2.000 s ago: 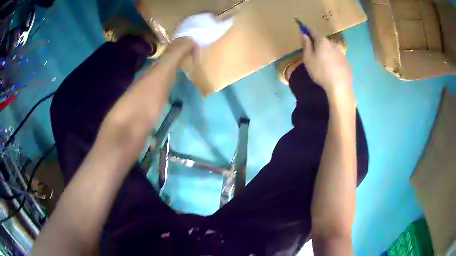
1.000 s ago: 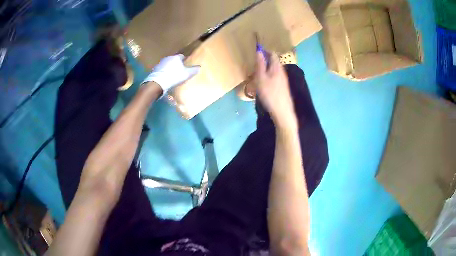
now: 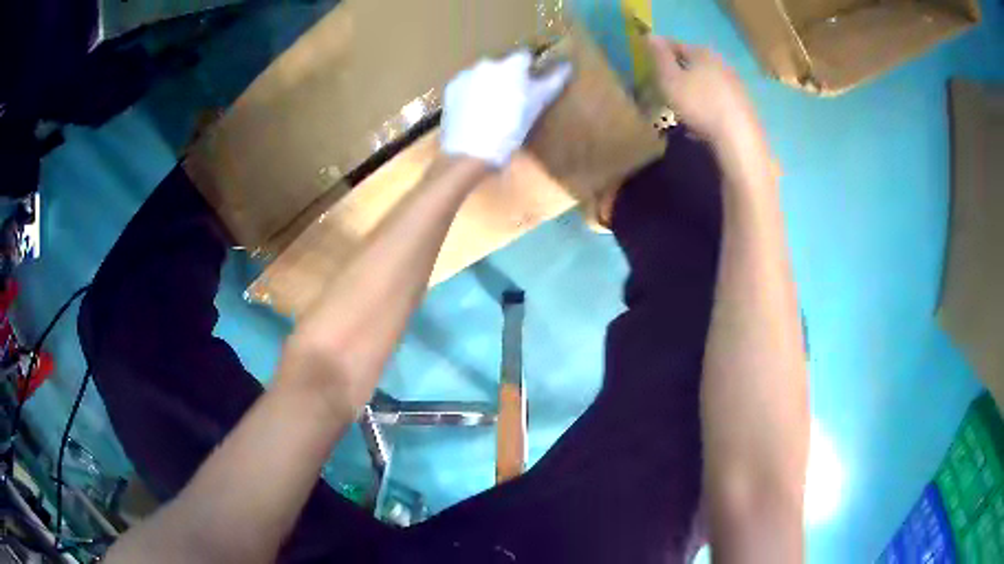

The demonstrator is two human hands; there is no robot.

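A cardboard carton (image 3: 319, 121) lies at the top centre between the wearer's legs, with one flap (image 3: 484, 220) lifted along a dark slit. My left hand (image 3: 488, 110), in a white glove, is on the carton at the slit, with fingers pointing right; its fingertips are blurred against the cardboard edge. My right hand (image 3: 705, 94) is bare and beside the carton's right end, with its fingers curled. A small dark bit shows at the fingers, but I cannot tell whether it is the cutter seen earlier.
An open carton (image 3: 870, 39) is at the top right. A flat cardboard piece (image 3: 974, 220) lies at the right edge. Green (image 3: 974, 474) and blue (image 3: 919, 534) crates are at the lower right. A metal stool frame (image 3: 440, 413) is below the carton. Cables (image 3: 55, 364) hang at the left.
The lifted flap stands more open. My left hand has moved right along the slit. My right hand has moved off the flap to beyond the carton's right end. The camera view has shifted.
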